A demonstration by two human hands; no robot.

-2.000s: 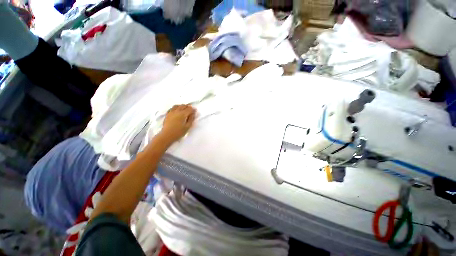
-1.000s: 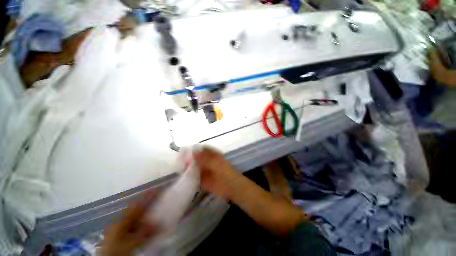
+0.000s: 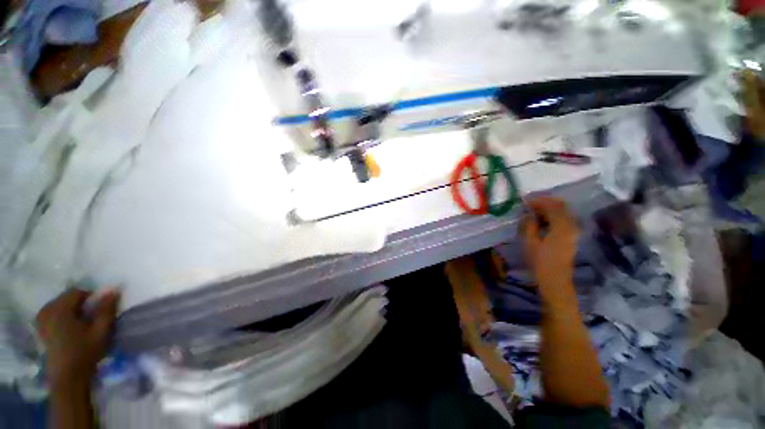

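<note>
A long white fabric strip (image 3: 344, 251) lies along the table's front edge, its rounded end left of the scissors. My left hand (image 3: 77, 325) is at the table's lower left edge, fingers closed on the strip's left end; blur hides the exact grip. My right hand (image 3: 551, 233) is at the front edge just right of the scissors, fingers bent together; whether they hold anything small cannot be told. The white sewing machine head (image 3: 394, 75) with a blue stripe stands behind. Its needle area (image 3: 323, 147) is blurred, with no hand there.
Red and green handled scissors (image 3: 485, 184) lie on the machine bed, with small snips (image 3: 566, 157) to their right. White pieces (image 3: 50, 167) cover the table's left side. White strips (image 3: 285, 377) hang below the front edge. Blue-grey pieces (image 3: 637, 327) are heaped at lower right.
My hands, together on a white piece one second ago, are now far apart: left hand to the left edge, right hand to the scissors. The strip now lies along the edge. The view turned right earlier.
</note>
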